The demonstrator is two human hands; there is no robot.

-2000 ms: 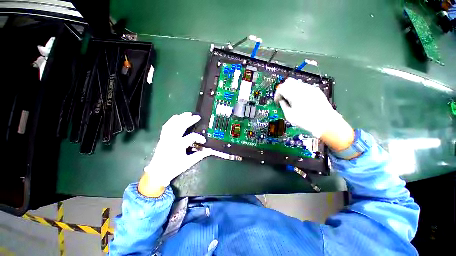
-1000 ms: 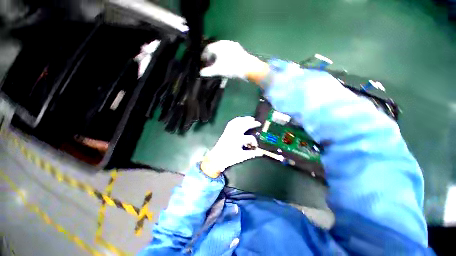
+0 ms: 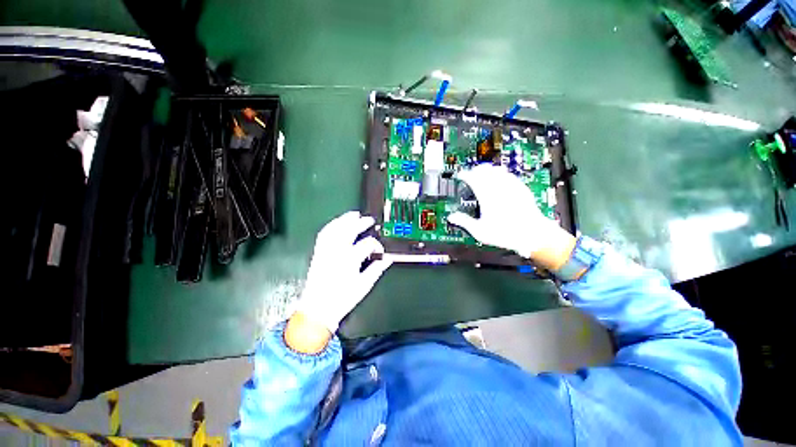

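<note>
A green circuit board (image 3: 403, 166) with coloured components lies face up in a black carrier (image 3: 375, 157) on the green bench. Blue and pale leads stick out at the carrier's far edge. My gloved left hand (image 3: 345, 266) is at the near left corner, thumb and fingers closed on the dark end of a thin pale strip (image 3: 417, 258) lying along the near edge. I cannot tell whether it is a lead or a tool. My gloved right hand (image 3: 493, 209) is over the board's middle, thumb and forefinger apart; no held thing shows. It hides components below.
A small black tray (image 3: 272, 166) left of the carrier holds black bars (image 3: 202, 192) and small orange pieces (image 3: 253, 115). A deep black tote (image 3: 77, 262) stands far left. A black post (image 3: 174, 44) rises behind the tray. Another green board (image 3: 694, 44) is at the back right.
My right hand moved from the board's right part to the tray and came back to its middle. Another orange piece shows in the tray. The carrier lies less tilted in view.
</note>
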